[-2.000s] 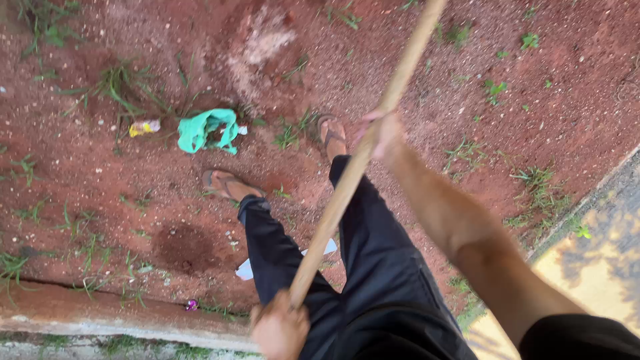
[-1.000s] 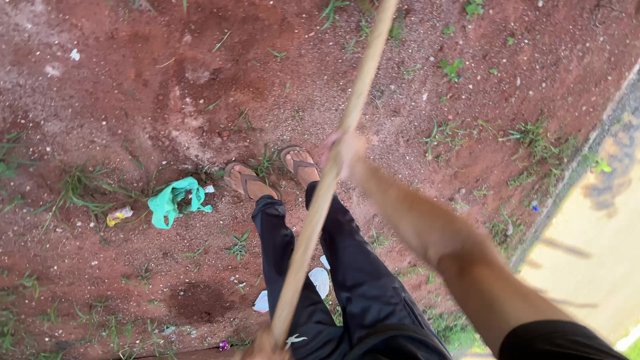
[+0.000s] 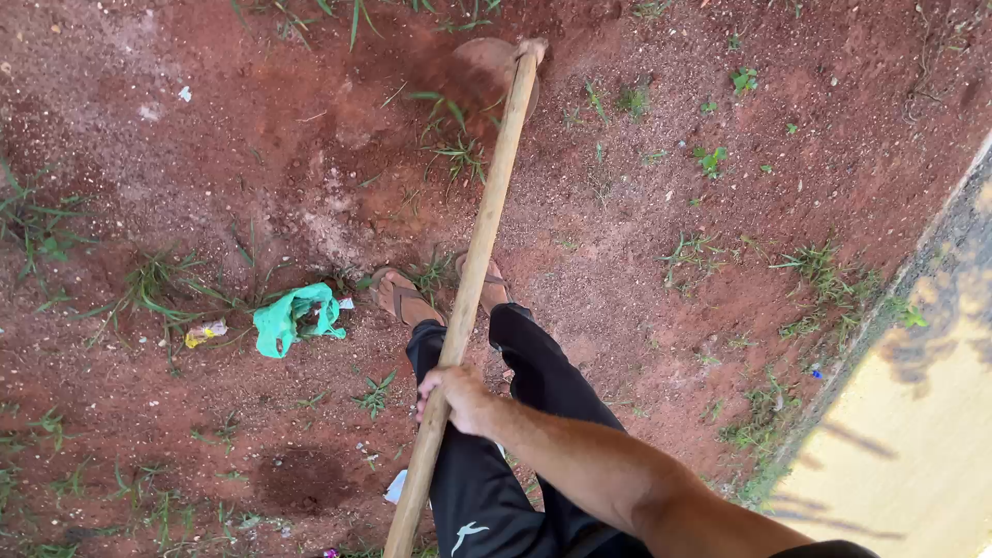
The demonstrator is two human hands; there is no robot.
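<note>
My right hand is closed around the wooden handle of a hoe, over my thigh. My left hand is not in view; the lower end of the handle runs out at the bottom edge. At the far end, the hoe's rounded metal blade, partly blurred, is at the red soil beside a tuft of grass. Loose dark soil lies around the blade. My feet in flip-flops stand under the handle, one on each side of it.
A green plastic bag and a yellow wrapper lie left of my feet. Grass clumps dot the ground. A pale wall or paved surface borders the soil at lower right. White litter lies beside my leg.
The hoe's blade has come into view at the top. My right hand has moved down toward my legs, and my left hand has gone out of view. My feet are closer together than two seconds ago.
</note>
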